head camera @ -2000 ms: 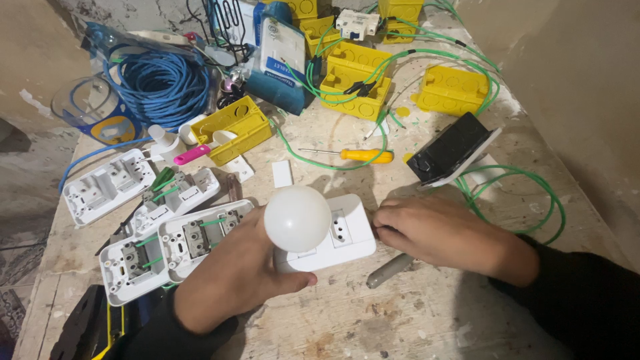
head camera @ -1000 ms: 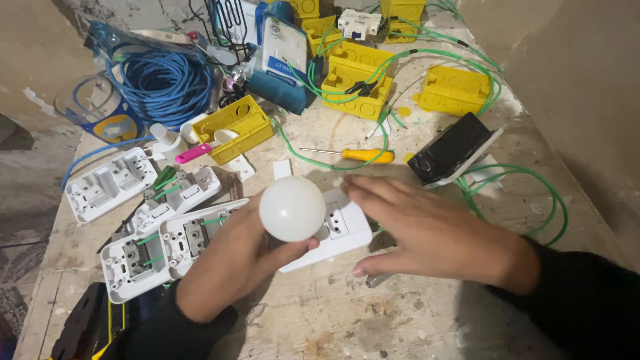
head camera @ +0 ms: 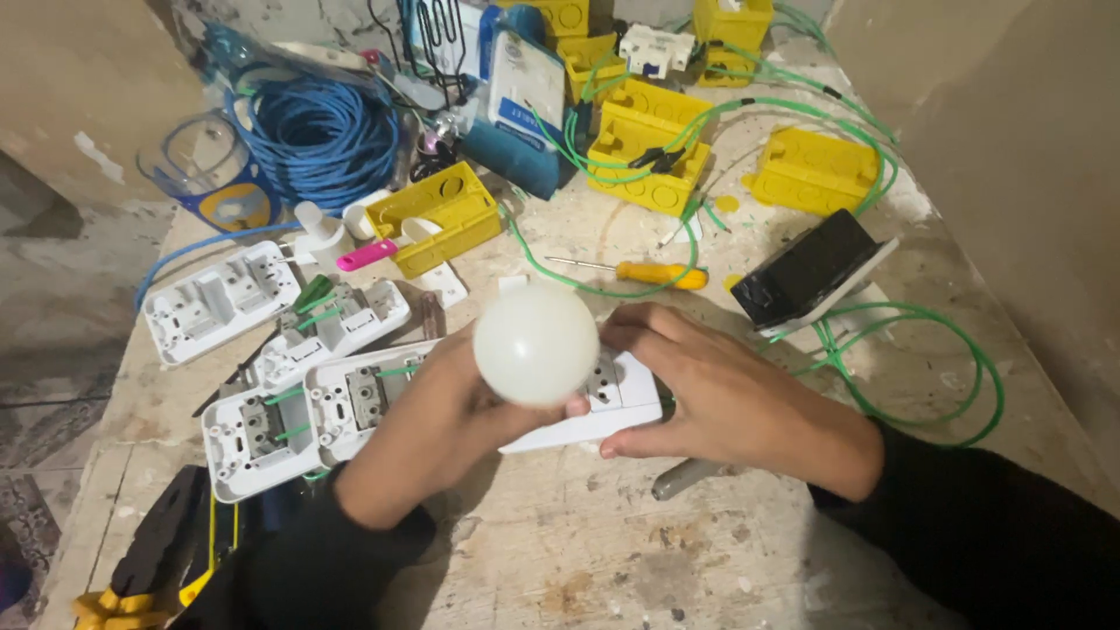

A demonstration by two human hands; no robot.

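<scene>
A round white light bulb (head camera: 535, 344) stands over a white socket box (head camera: 634, 394) with outlet holes on its face. My left hand (head camera: 437, 420) is around the near left side of the bulb's base and the box, with the fingers partly hidden behind the bulb. My right hand (head camera: 726, 394) holds the right end of the box, fingers at its far edge and thumb at its near edge. Just behind lies a screwdriver with a yellow handle (head camera: 662, 275). A grey cylindrical tool (head camera: 687, 478) lies partly under my right hand.
Opened white socket housings (head camera: 262, 446) with green wires lie left. Behind are a blue cable coil (head camera: 324, 144), yellow electrical boxes (head camera: 652, 149) and a pink-handled item (head camera: 367, 255). A black module (head camera: 805, 271) and green wire loops (head camera: 989, 376) are right; black-and-yellow pliers (head camera: 157, 542) lie front left.
My right hand has moved from beside the box's right end, first over its far corner, and now spans that end. My left hand stays at the bulb and box.
</scene>
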